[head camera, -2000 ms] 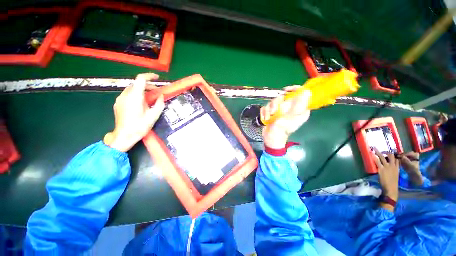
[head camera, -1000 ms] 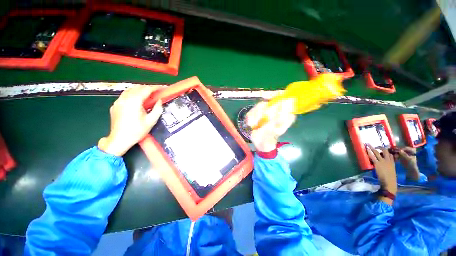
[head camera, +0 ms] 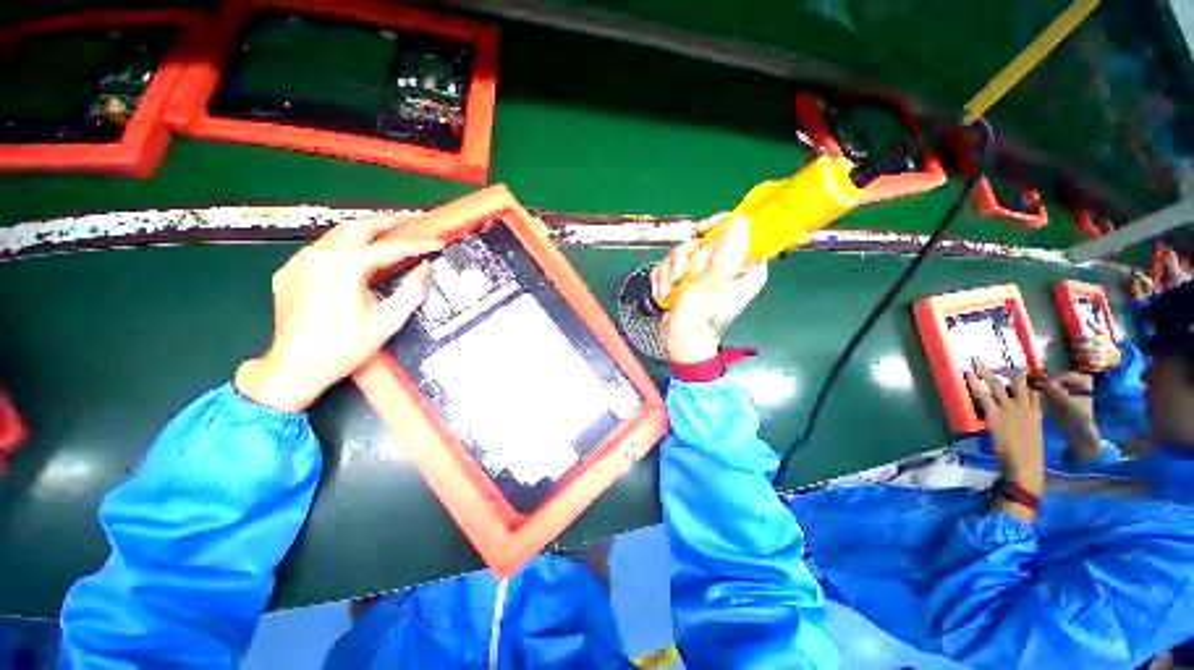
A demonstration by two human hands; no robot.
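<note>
An open tablet (head camera: 524, 393) with a white middle lies in a red frame (head camera: 426, 467) on the green bench, turned at an angle. My left hand (head camera: 334, 308) grips the frame's upper left corner, thumb over the inner edge. My right hand (head camera: 707, 295) holds a yellow-orange electric screwdriver (head camera: 792, 213), its rear pointing up and right. The screwdriver's tip end is over the round dark mesh-like dish (head camera: 642, 312), right of the tablet; the tip itself cannot be made out. A dark red band is on my right wrist.
A green conveyor (head camera: 629, 157) behind a worn white strip (head camera: 170, 225) carries more red-framed tablets (head camera: 343, 81). At right, another person's hands (head camera: 1015, 419) work on a red-framed tablet (head camera: 982, 343). A black cord (head camera: 871, 321) hangs between us. A red piece shows at the left edge.
The screwdriver stays over the dish area, shifting slightly left and then steadying, no longer blurred. My left hand still holds the frame. The view has shifted slightly.
</note>
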